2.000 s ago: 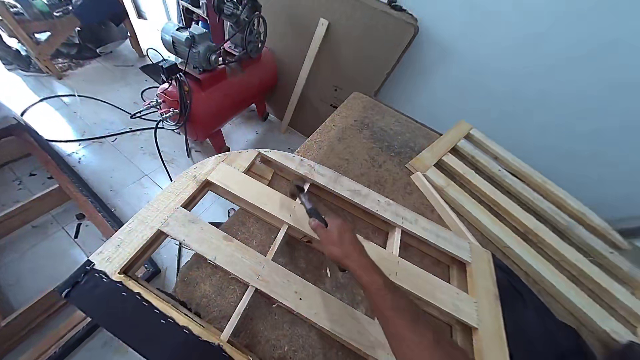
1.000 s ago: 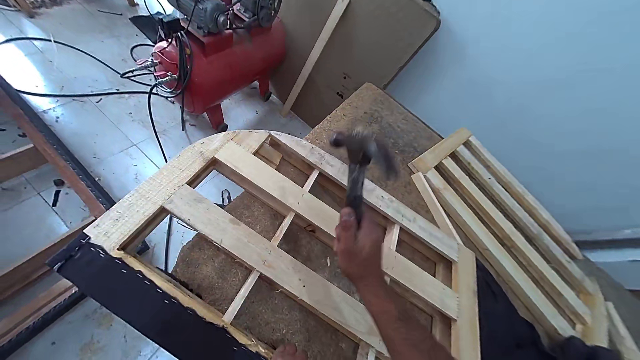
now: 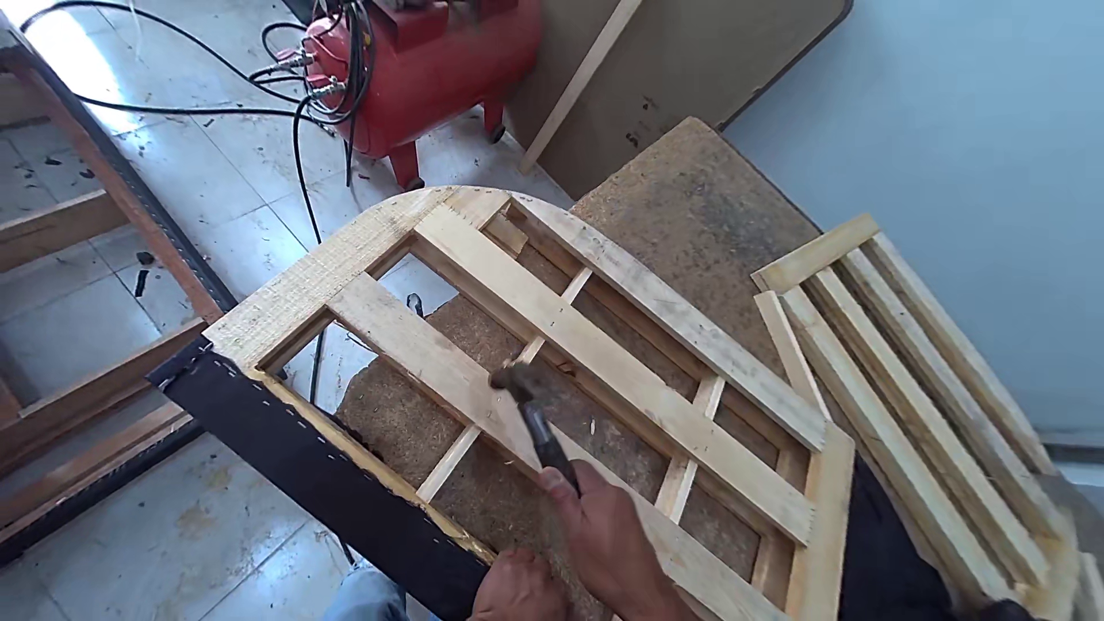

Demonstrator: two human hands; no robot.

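Note:
My right hand (image 3: 595, 526) grips the dark handle of a claw hammer (image 3: 536, 423), whose head lies over a long slat of a wooden frame (image 3: 655, 379). Whether the head touches the wood cannot be told. My left hand (image 3: 520, 586) rests at the frame's near edge, beside the end of a black fabric strip (image 3: 319, 466) stapled along that edge; its fingers are partly hidden. The frame has a rounded far end, long pale slats and short cross pieces between them, and lies on a worn, brown board-topped table (image 3: 690, 207).
A slatted wooden frame (image 3: 914, 388) leans at the right near the wall. Behind the table stand a red air compressor (image 3: 440, 69) with black hoses and a large brown panel (image 3: 690, 60). Another wooden frame with black edging (image 3: 129, 198) is at the left, above the tiled floor.
The hammer, raised upright a second ago, has come down and left over the slat with my right hand. My left hand shows more fully at the near edge.

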